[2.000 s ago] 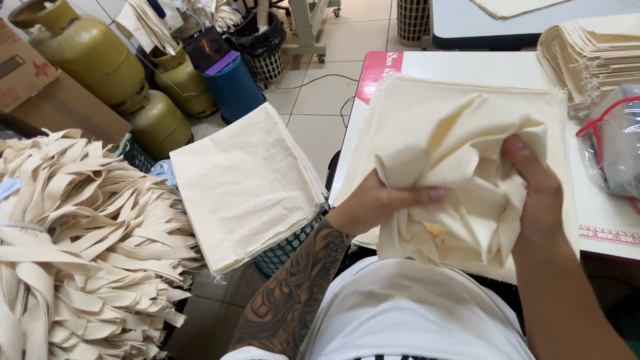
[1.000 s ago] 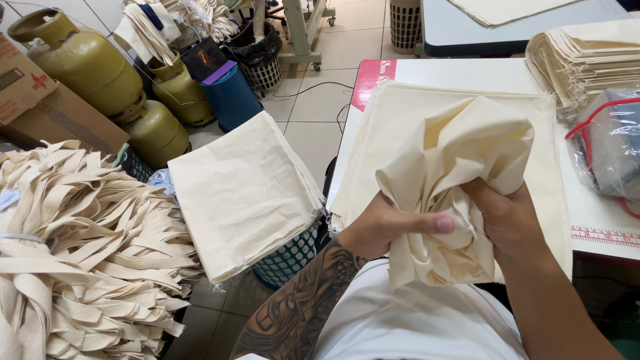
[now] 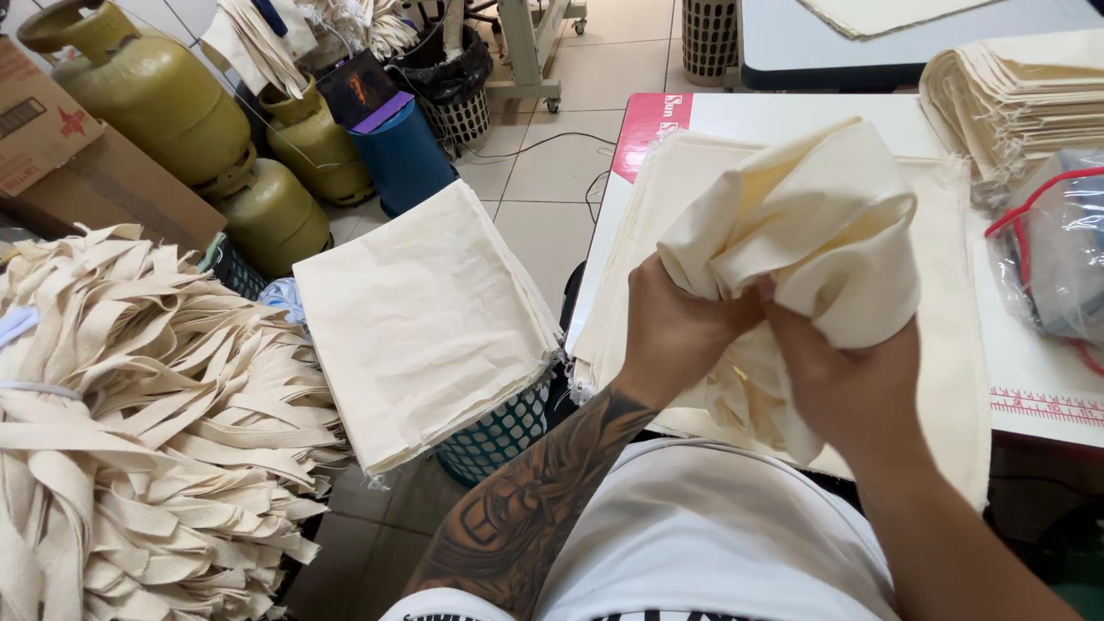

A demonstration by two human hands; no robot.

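Both my hands grip one bunched piece of cream fabric [image 3: 811,224], held up over the white table. My left hand [image 3: 686,323] closes on its left side, thumb pointing inward. My right hand [image 3: 849,379] holds it from below and the right, its thumb close to the left thumb; some of its fingers are hidden by the cloth. Under the hands, a stack of flat cream fabric pieces [image 3: 940,423] lies on the table and reaches over its front edge. Left of the table, another stack of cream fabric [image 3: 423,319] rests on a green perforated basket [image 3: 500,431].
A big heap of cream fabric strips [image 3: 172,431] fills the lower left. Gas cylinders [image 3: 164,95], a cardboard box [image 3: 112,181] and a blue bin [image 3: 401,155] stand behind. On the table's right are folded fabric [image 3: 1018,103] and a clear plastic bag with red trim [image 3: 1056,250].
The fabric in my hands has been turned and bunched differently, with its bulk now above my hands. My hands have come closer together, thumbs nearly meeting. The flat stacks look unchanged.
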